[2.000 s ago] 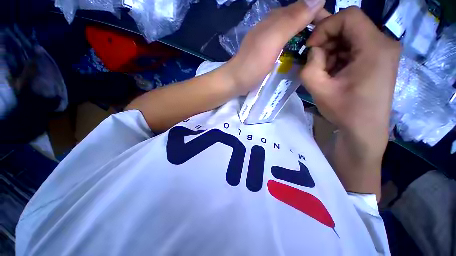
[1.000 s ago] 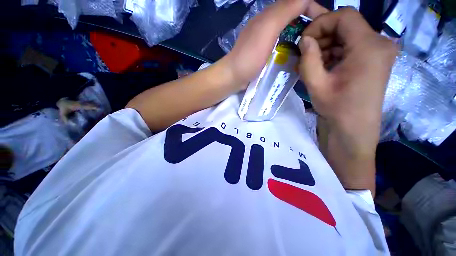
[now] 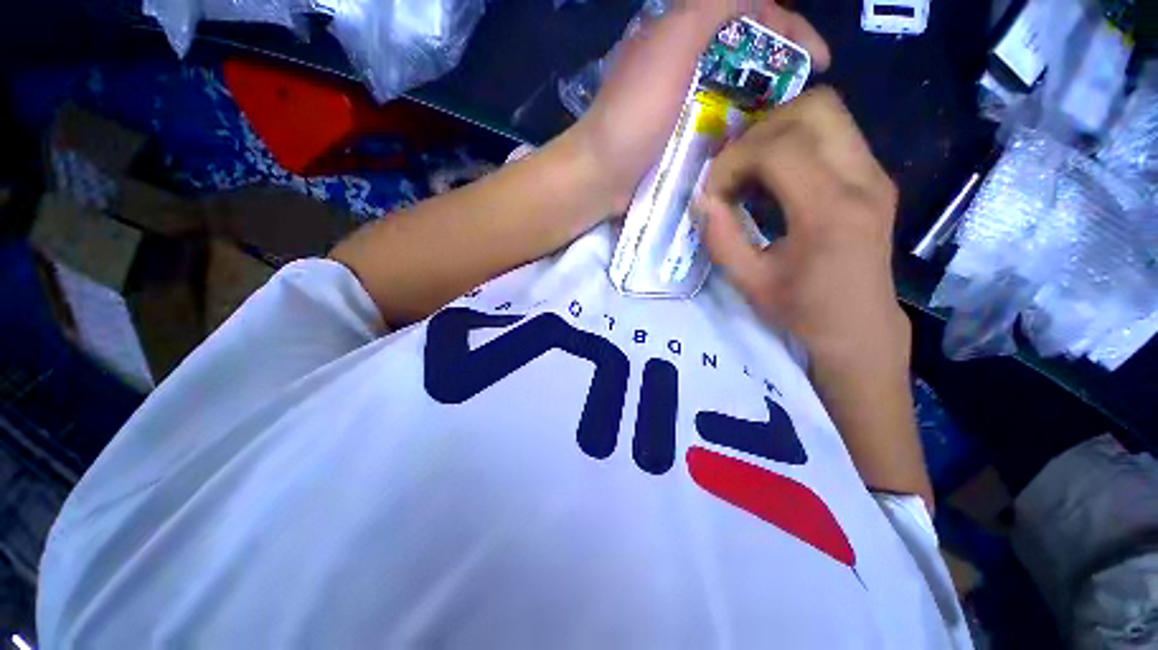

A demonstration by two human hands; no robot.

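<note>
An open unit (image 3: 663, 241), a white-rimmed tray with a silver-white battery, is held tilted against my chest. A green circuit board (image 3: 752, 66) sits at its far end, with yellow tape (image 3: 714, 114) between board and battery. My left hand (image 3: 645, 108) grips the unit along its left side and behind its far end. My right hand (image 3: 806, 191) is over the right side of the unit, thumb and fingers curled close together near the battery. It is slightly blurred, and I cannot tell whether it holds anything.
A white shell (image 3: 895, 15) lies on the black mat ahead. Bubble wrap bags (image 3: 1048, 241) lie at right, clear plastic bags (image 3: 406, 38) at upper left. A red bin (image 3: 299, 121) is below the table edge. Cardboard boxes (image 3: 95, 260) stand on the floor at left. Grey cloth (image 3: 1092, 540) shows lower right.
My right hand has moved from the board end down toward my chest, uncovering the circuit board. The white shell ahead shows more fully. The person at left is out of view and boxes show there.
</note>
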